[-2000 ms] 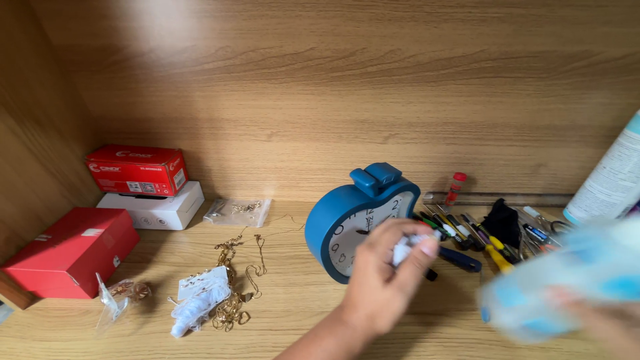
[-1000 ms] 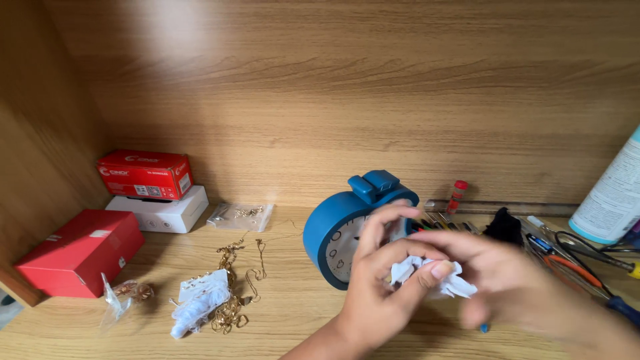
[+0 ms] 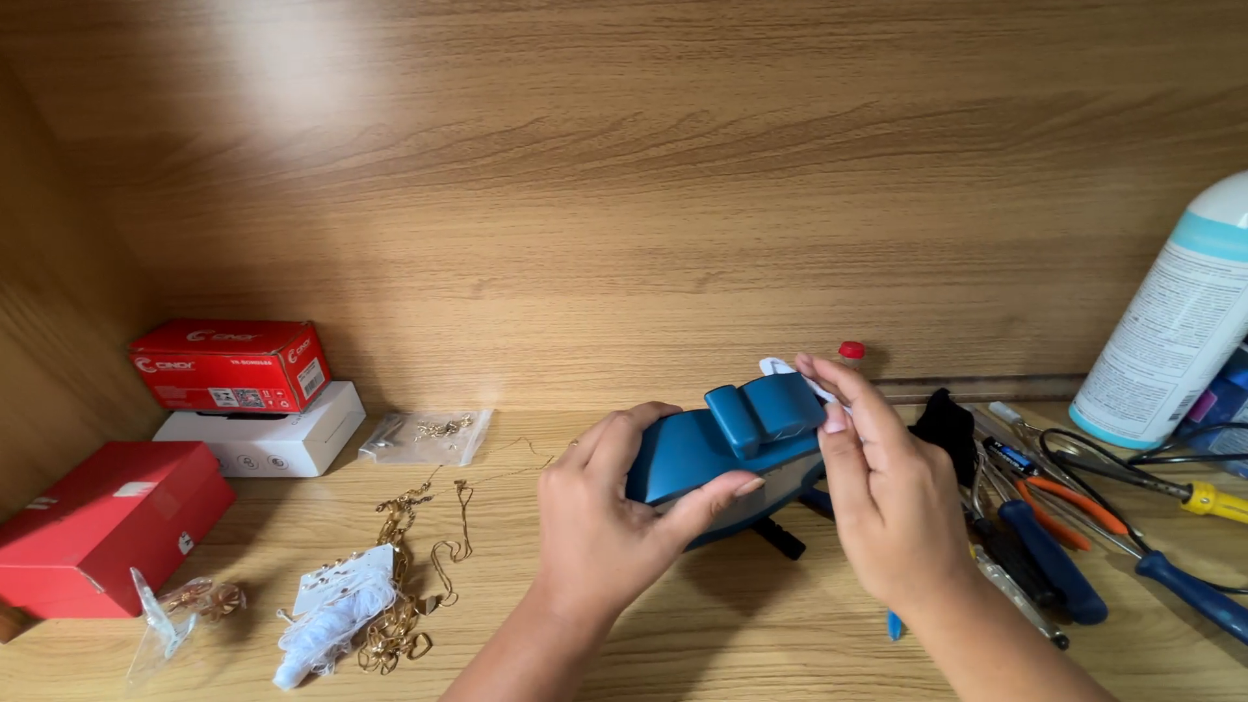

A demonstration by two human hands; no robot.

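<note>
A blue alarm clock (image 3: 682, 453) is tilted in front of me, its top toward the camera and its face mostly hidden. My left hand (image 3: 624, 497) grips the clock's left side, thumb along the front edge. With its thumb and fingers, my right hand (image 3: 877, 468) holds a white cloth or tissue (image 3: 777, 368) against the clock's back right edge. Much of the white piece is hidden behind the clock and fingers. Gold chains (image 3: 395, 614) and a bundle of white thread (image 3: 331, 624) lie left of my left hand.
Red boxes (image 3: 97, 526) and a white box (image 3: 331, 429) stand at left, near a small plastic bag (image 3: 468, 436). At right lie pliers (image 3: 1053, 556), a black cloth (image 3: 944, 429), a soldering iron (image 3: 1214, 501) and cables. A large white bottle (image 3: 1160, 331) stands behind them, and a red-capped container (image 3: 851, 351) nearer the middle.
The clock stood on the surface with its face visible; my left hand now grips it and it is tilted. The white piece, earlier between both hands, is now in my right hand at the clock's back.
</note>
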